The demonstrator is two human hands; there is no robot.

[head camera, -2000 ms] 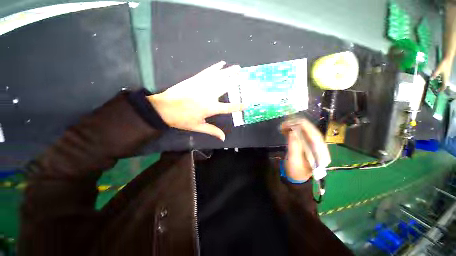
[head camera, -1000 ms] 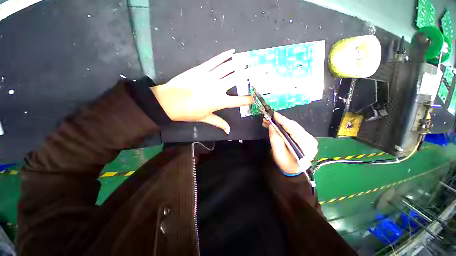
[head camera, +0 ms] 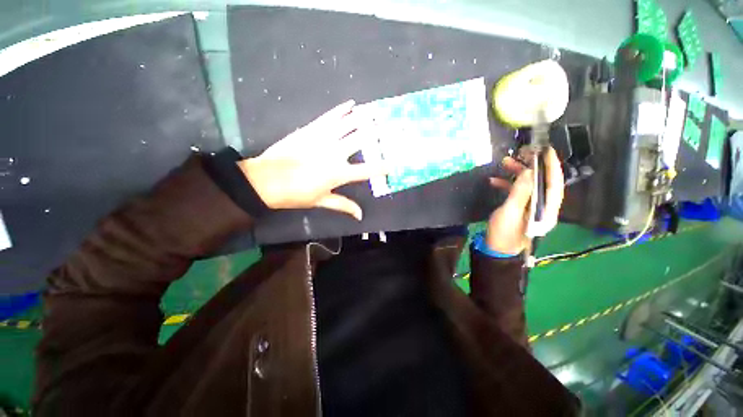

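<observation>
A green circuit board [head camera: 428, 134] lies on white paper [head camera: 481, 122] on the black mat in front of me. My left hand [head camera: 305, 163] lies flat with spread fingers, its fingertips on the left edge of the board and paper. My right hand [head camera: 528, 199] holds the soldering iron [head camera: 536, 183] upright in the picture. The iron's tip end is at the lower edge of the yellowish tip-cleaning pot [head camera: 531, 92]; blur hides whether it is inside.
Right of the pot stand a black iron holder [head camera: 578, 142] and the grey solder feeder [head camera: 623, 163] with a green reel [head camera: 639, 57]. A cable [head camera: 582, 251] runs from the iron to the feeder. More green boards [head camera: 695, 118] lie at the far right.
My right hand has moved the iron from the board's left end over to the pot on the right. My left hand has stayed at the board's left edge.
</observation>
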